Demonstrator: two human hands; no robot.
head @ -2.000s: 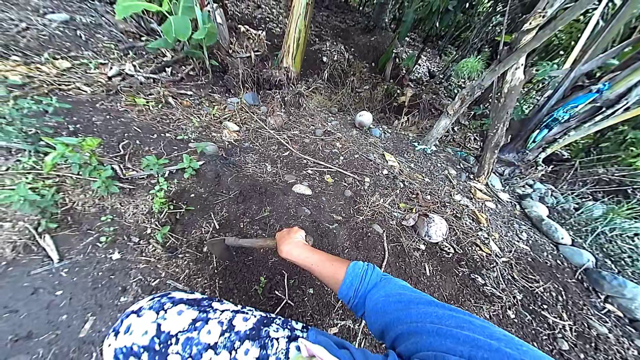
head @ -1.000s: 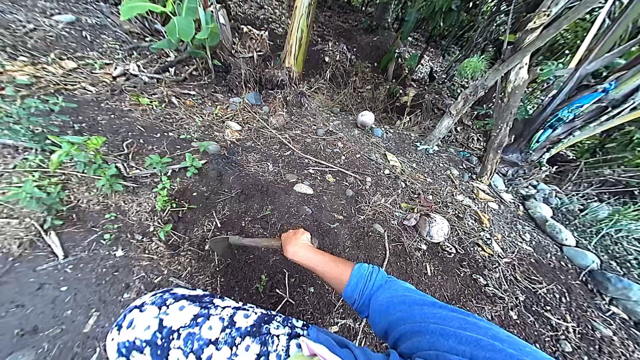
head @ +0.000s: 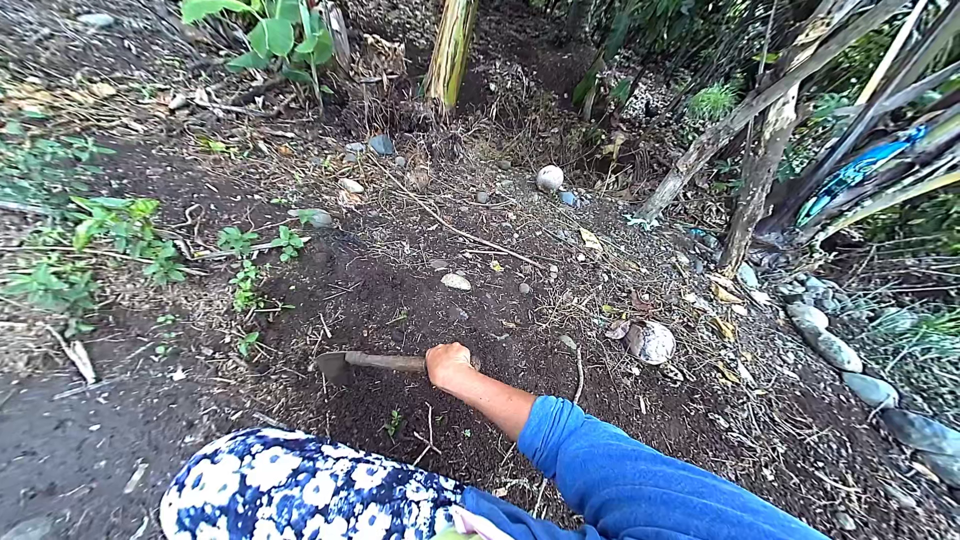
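Note:
My right hand [head: 448,365] is closed around the wooden handle of a small hand hoe [head: 386,361], near the handle's end. The handle lies nearly level across the view, and the metal blade [head: 334,367] at its left end is down at the dark soil [head: 367,405]. A small green seedling [head: 394,424] and a forked twig [head: 429,435] are on the ground just below the hand. My left hand is not in view. My knee in flowered cloth [head: 300,480] fills the lower left, and my blue sleeve [head: 645,480] the lower right.
Leafy weeds [head: 120,225] grow at the left. A pale oval stone [head: 455,281] lies ahead, a rounded stone [head: 650,343] to the right, another round one [head: 550,178] farther back. Stones [head: 870,390] edge the right side. A plant stem [head: 451,52] and leaning wooden posts [head: 761,172] stand behind.
My right hand and the hoe have stayed in nearly the same place, with the grip unchanged. Nothing else has plainly moved.

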